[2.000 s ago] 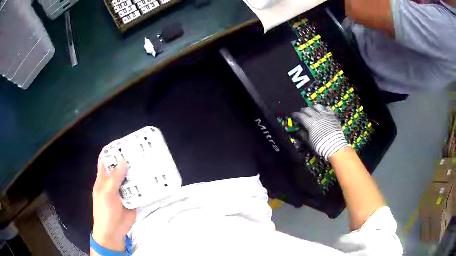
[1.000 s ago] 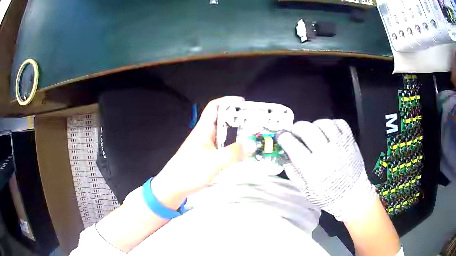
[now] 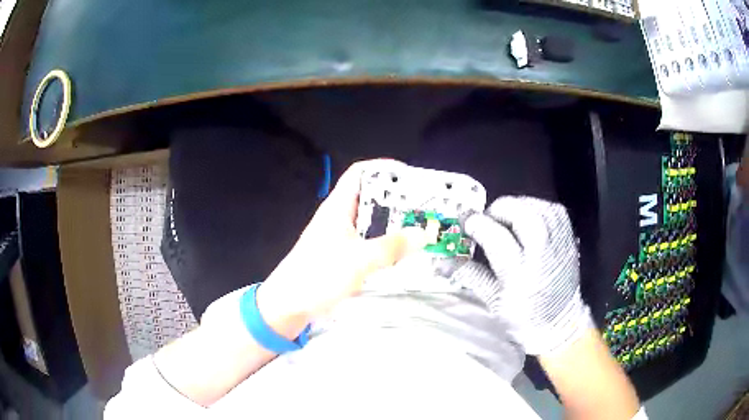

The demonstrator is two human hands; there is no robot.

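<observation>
A white plastic housing (image 3: 423, 182) is held above my lap, its open side facing me, with a dark block in its left part. A green circuit board (image 3: 448, 238) with a yellow part lies at the housing's lower right. My bare left hand (image 3: 341, 242), with a blue wrist band, holds the housing from the left, its thumb on the board. My right hand (image 3: 530, 267), in a striped glove, has its fingertips at the board's right edge. Whether the board is fully seated cannot be told.
The board bin (image 3: 649, 212) with rows of boards stands at the right. A cardboard tray (image 3: 90, 246) of small blocks is at the left. The green bench (image 3: 328, 49) holds a yellowish ring (image 3: 50, 109), a small white piece (image 3: 519, 49) and a dark block (image 3: 558, 49).
My right hand has come from the board bin to the housing with a circuit board. Both hands are now together above the lap. In the last second the board has turned flatter against the housing.
</observation>
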